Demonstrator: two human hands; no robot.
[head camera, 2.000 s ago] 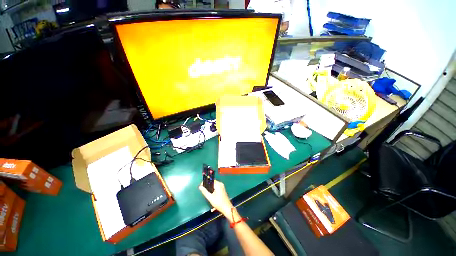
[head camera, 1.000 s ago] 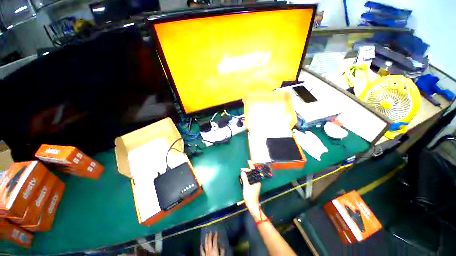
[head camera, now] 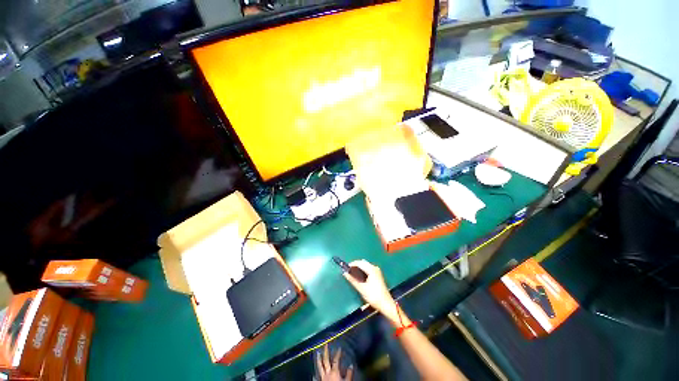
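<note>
My right hand [head camera: 371,286] grips a black remote control [head camera: 351,270] over the front edge of the bench, its far end pointing up and left. My left hand [head camera: 332,365] is low on my lap, cut off by the bottom edge, fingers spread; nothing shows in it. A black set-top box [head camera: 261,296] with a thin cable lies on the left open box [head camera: 212,341]. A second black set-top box [head camera: 426,210] sits in the right open box [head camera: 396,242]. The monitor [head camera: 320,89] behind shows an orange-yellow screen with a blurred white logo.
Orange closed boxes [head camera: 46,335] stand at bench left, beside a dark monitor [head camera: 112,164]. A power strip [head camera: 316,206] with black leads lies behind. A phone [head camera: 440,126], crumpled white wrap [head camera: 463,199] and yellow fan [head camera: 569,123] are at right. Another orange box [head camera: 533,298] sits lower right.
The remote control has turned from lying flat, buttons visible, to pointing up-left with its side showing. My right hand still holds it. The camera view has shifted slightly.
</note>
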